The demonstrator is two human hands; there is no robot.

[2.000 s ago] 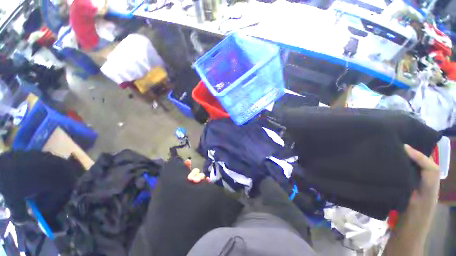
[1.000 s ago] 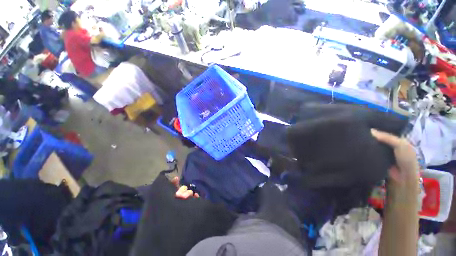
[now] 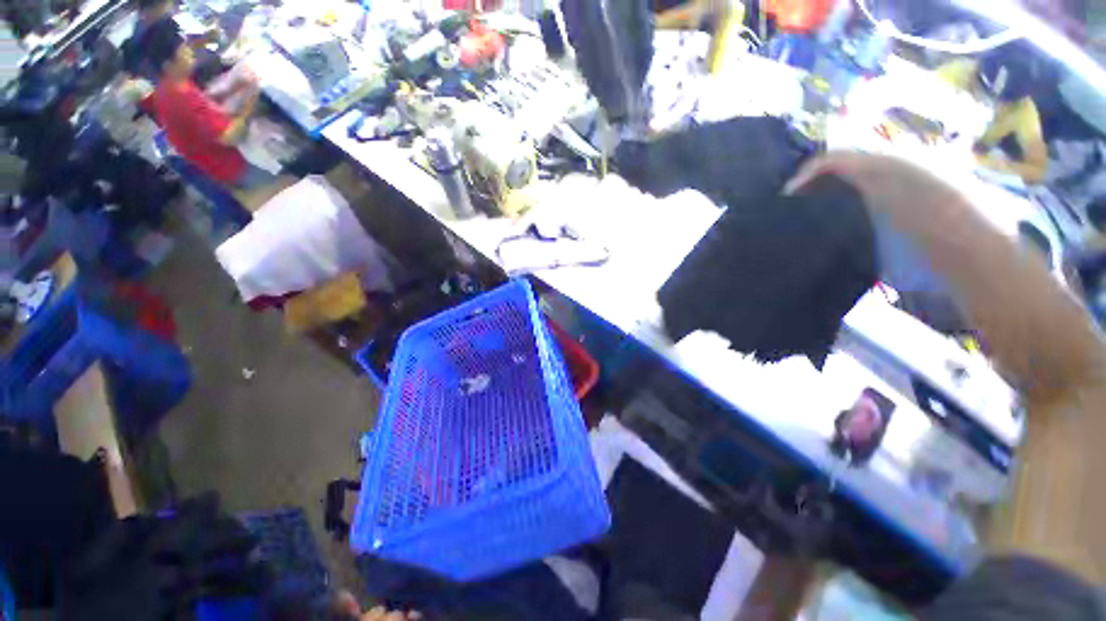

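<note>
My right hand (image 3: 837, 182) reaches far forward over the pale table, with its fingers on a folded black cloth piece (image 3: 776, 273). The cloth hangs over or touches the white table top; its contact with the table is unclear. More black cloth (image 3: 703, 158) lies just behind it. Only a few blurred fingertips of my left hand (image 3: 376, 610) show at the bottom edge, and what they hold is hidden. An open blue plastic basket (image 3: 479, 419) stands in front of me, with a small pale scrap inside.
A white sewing machine (image 3: 934, 382) stands on the blue-edged table (image 3: 679, 376) at right. A red basket (image 3: 573, 362) shows behind the blue one. Dark cloth (image 3: 661, 534) lies below the table edge. A person in red (image 3: 194, 127) sits at upper left. A blue bin (image 3: 97, 364) stands at left.
My right hand has moved forward and up with the black cloth, from beside the table to over its top. The view has shifted; the blue basket and left fingertips appear lower.
</note>
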